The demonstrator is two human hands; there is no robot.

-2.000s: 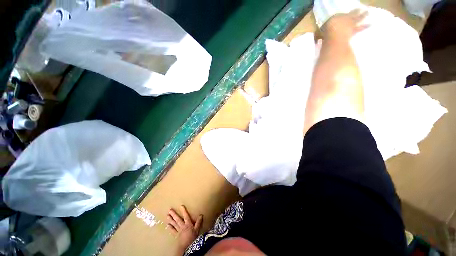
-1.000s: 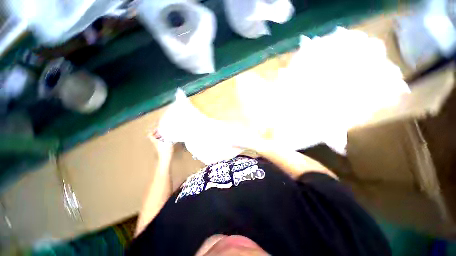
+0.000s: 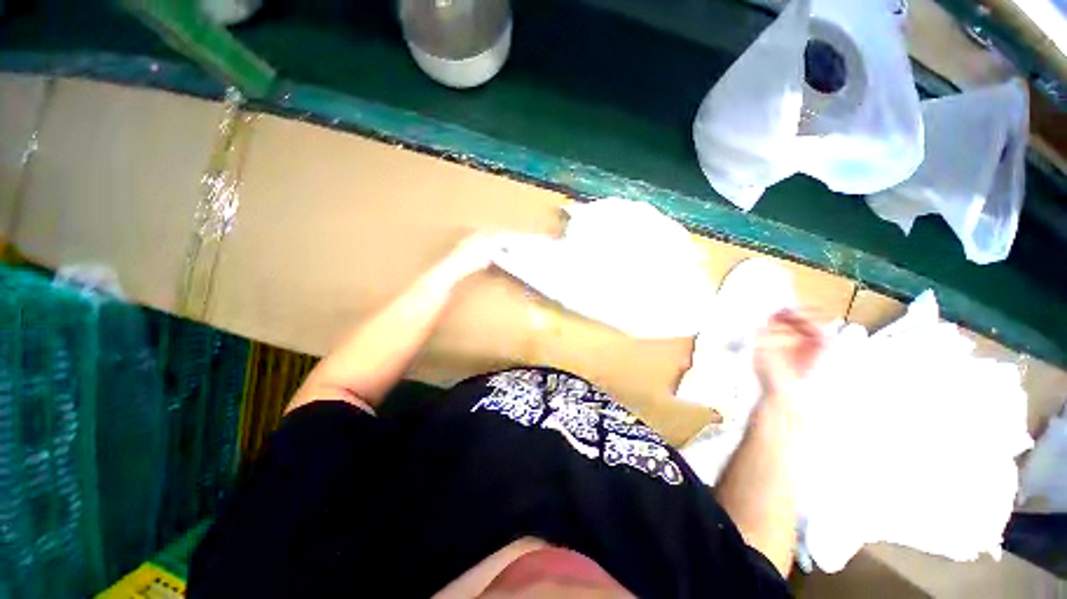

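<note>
A white bag (image 3: 638,269) lies spread over the cardboard-covered bench (image 3: 316,222), overexposed, with its left end drawn out to a narrow corner. My left hand (image 3: 482,249) is closed on that corner, with the arm stretched forward. My right hand (image 3: 791,342) is blurred over white bag material, at the left edge of the bag stack (image 3: 913,433). Whether its fingers grip anything cannot be told. The stack is a large, ragged, bright white heap at the right end of the bench.
Beyond the bench runs a green conveyor belt (image 3: 608,105). An unbagged clear unit with a white end (image 3: 462,47) is on it. Bagged units (image 3: 866,129) (image 3: 977,164) lie at the right. A green bar (image 3: 217,53) crosses the top left. Green crates (image 3: 82,433) are at the lower left.
The view has swung to the left along the bench. The bag at my left hand now lies stretched out on the bench. My right hand has moved away to the right, over the stack's edge.
</note>
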